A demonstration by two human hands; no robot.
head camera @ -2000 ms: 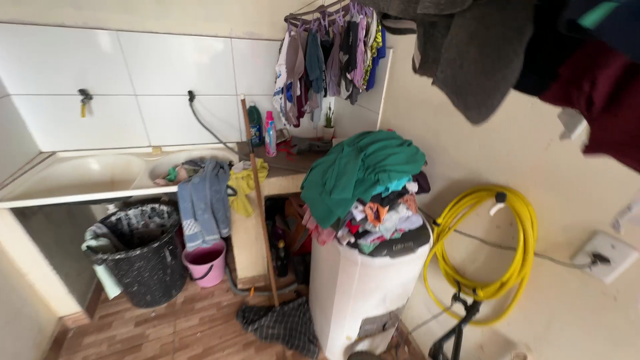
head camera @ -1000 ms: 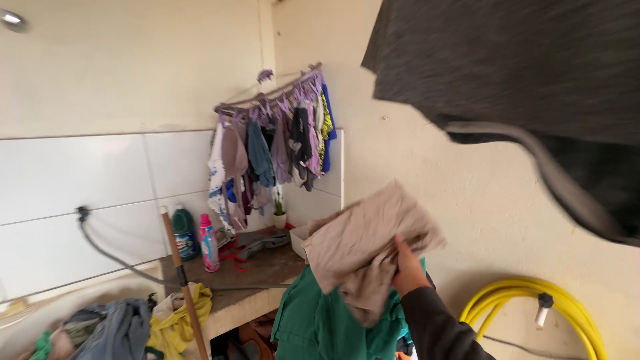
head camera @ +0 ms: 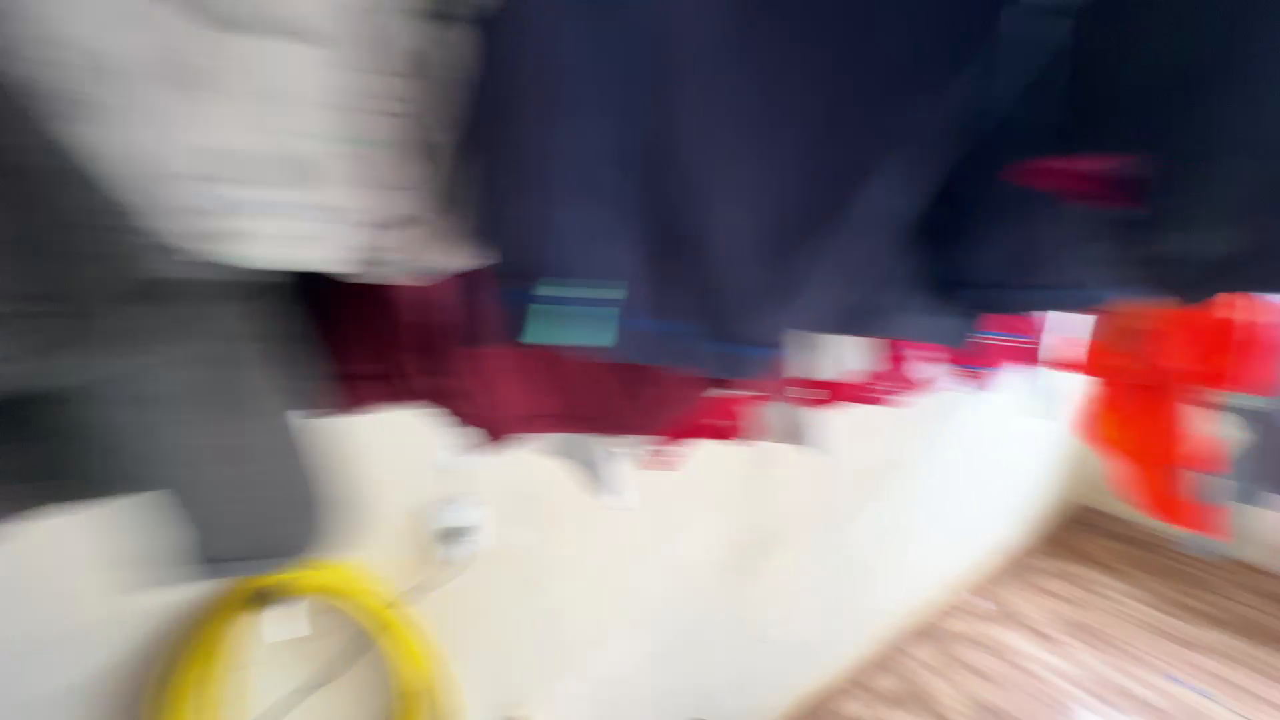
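Note:
Neither my left hand nor my right hand shows in the blurred head view. Hanging clothes fill the upper part: a dark grey garment (head camera: 230,430) at the left, a whitish cloth (head camera: 260,140) beside it, and a large navy garment (head camera: 720,180) in the middle. Below the navy one, a maroon garment (head camera: 570,390) shows its lower edge. Bright red-orange cloth (head camera: 1160,400) hangs at the right. What holds the clothes up is out of view.
A coiled yellow hose (head camera: 400,640) hangs on the cream wall (head camera: 620,590) at lower left, near a blurred wall socket (head camera: 459,528). Brown floor (head camera: 1050,620) shows at lower right.
The view has swung far to the right. My right hand, which held a beige cloth over the green garment one second ago, has left the view along with that cloth.

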